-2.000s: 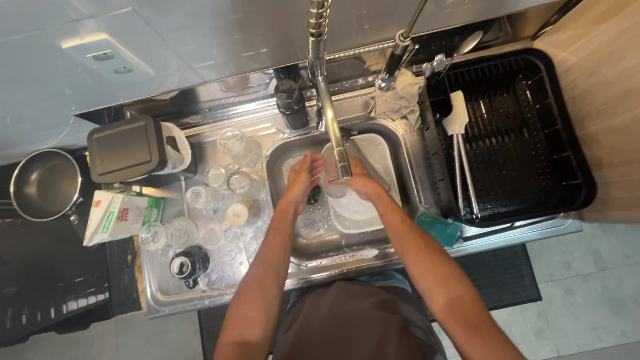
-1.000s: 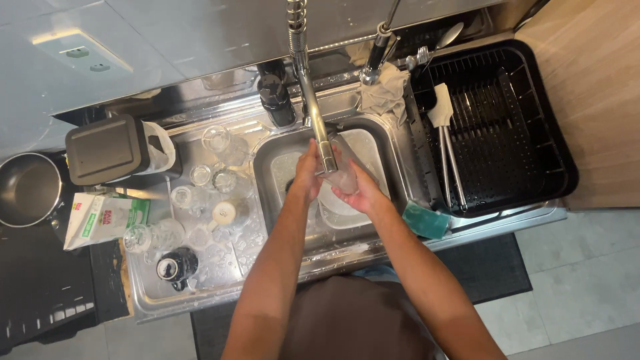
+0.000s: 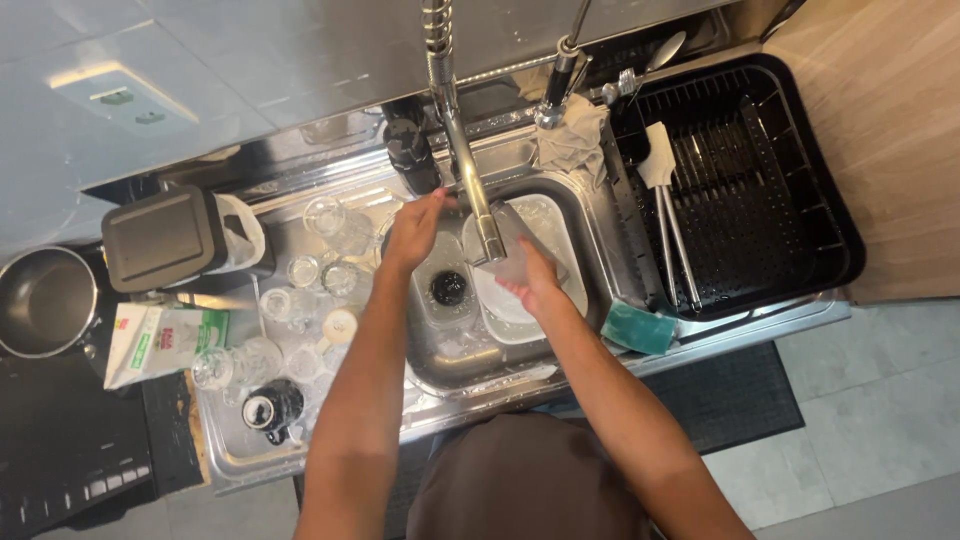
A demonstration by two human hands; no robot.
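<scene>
My right hand (image 3: 538,279) grips a translucent container (image 3: 517,244) beneath the spout of the spring-coil faucet (image 3: 472,176). My left hand (image 3: 415,229) is at the sink's upper left, near the black bottle (image 3: 411,156); its fingers are partly hidden, and whether it touches anything is unclear. Below the held container, a white rectangular tub (image 3: 556,217) with a white round dish (image 3: 506,301) lies in the steel sink (image 3: 480,367). Beside the tub sits a clear container (image 3: 450,319) with a dark round thing (image 3: 448,288) in or under it.
Left on the drainboard stand several wet glasses (image 3: 341,225) and a black mug (image 3: 273,409). A teal sponge (image 3: 639,328) lies on the right rim. The black dish rack (image 3: 810,225) holds a spatula (image 3: 658,157) and a metal-handled utensil. A beige cloth (image 3: 577,139) hangs by the sprayer.
My left hand has moved away from the container, up and left toward the black bottle. Both hands were close together under the faucet before. The container remains in my right hand.
</scene>
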